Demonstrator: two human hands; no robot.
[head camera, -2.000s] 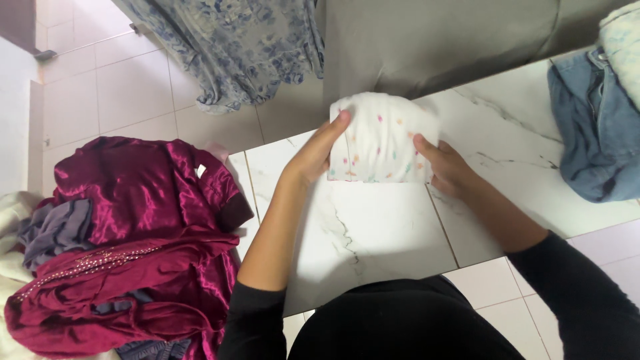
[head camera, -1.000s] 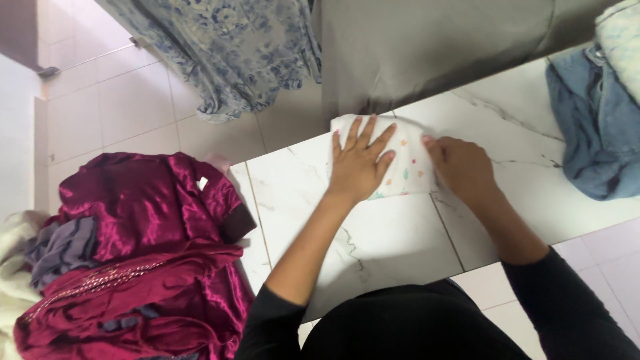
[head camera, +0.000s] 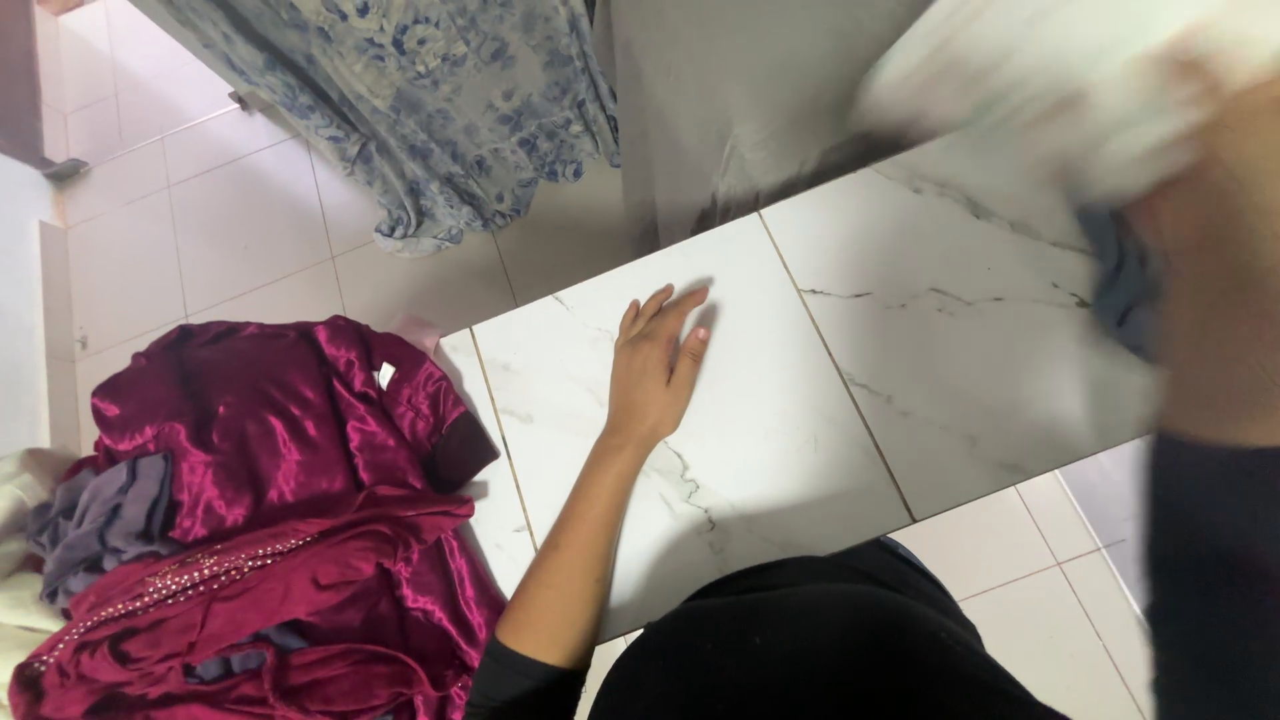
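Note:
My left hand (head camera: 660, 365) rests on or just over the white marbled tile counter (head camera: 840, 430), fingers apart and holding nothing. At the upper right my right hand (head camera: 1195, 125) is blurred by motion, at a pale cloth (head camera: 1020, 80) that is also smeared; its fingers cannot be made out, so its grip is unclear. Part of a blue garment (head camera: 1120, 280) shows on the counter under the right forearm. To the left of my left hand lies a heap of shiny maroon clothing (head camera: 270, 420) with a beaded strip and a small white tag.
A bundled grey-purple cloth (head camera: 110, 515) and cream fabric (head camera: 25, 570) lie at the far left. Beyond the counter hang a blue floral cloth (head camera: 430, 90) and a grey cover or sheet (head camera: 740, 110). Light floor tiles (head camera: 240, 220) show behind and below the counter.
The folded white spotted cloth has left the middle of the counter, where both hands were on it. My right hand has moved to the upper right; my left hand is off the cloth.

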